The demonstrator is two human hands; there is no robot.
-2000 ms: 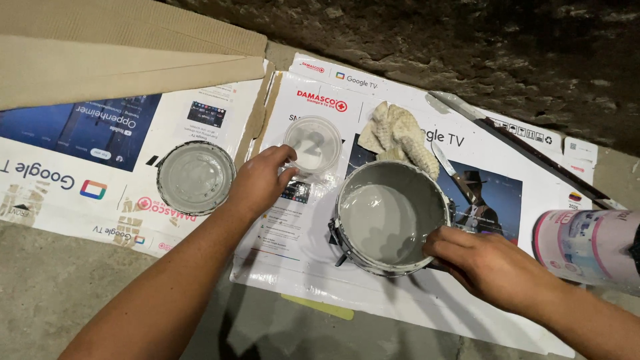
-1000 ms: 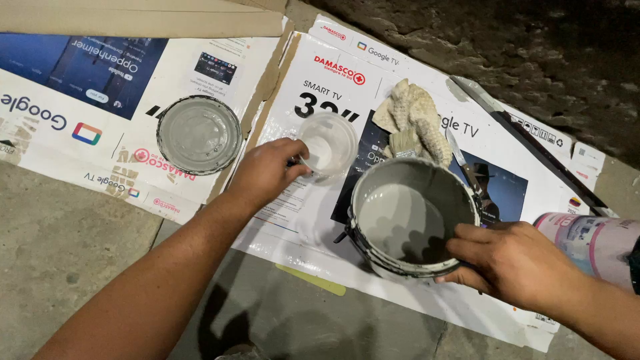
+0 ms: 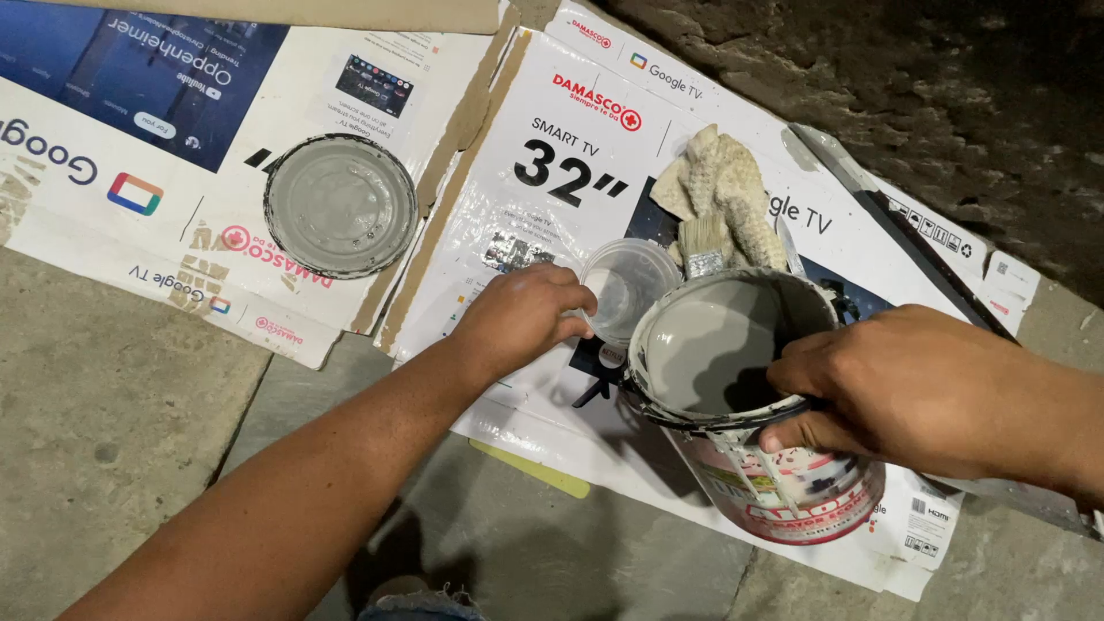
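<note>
My right hand (image 3: 871,388) grips the rim of a paint can (image 3: 776,483) that holds grey paint (image 3: 703,345). The can is tilted to the left, its mouth beside a clear plastic cup (image 3: 634,276). My left hand (image 3: 535,315) holds that cup at its left edge, between thumb and fingers. Behind the can, a paintbrush (image 3: 703,241) shows its bristles against a crumpled cream cloth (image 3: 729,190); the can hides the rest of the brush. Left of the cup, a round lid (image 3: 341,207) coated in grey paint lies on the cardboard.
Flattened printed TV cartons (image 3: 483,198) cover the concrete floor (image 3: 112,379). A long dark metal strip (image 3: 914,233) lies at the back right, near a rough dark surface (image 3: 906,86). Part of a blade (image 3: 789,246) shows beside the cloth. A yellow-green strip (image 3: 535,470) sticks out under the front cardboard edge.
The can has gone from nearly upright to tilted left, and its printed side now shows. Cup and can rim have come closer together. The view has shifted.
</note>
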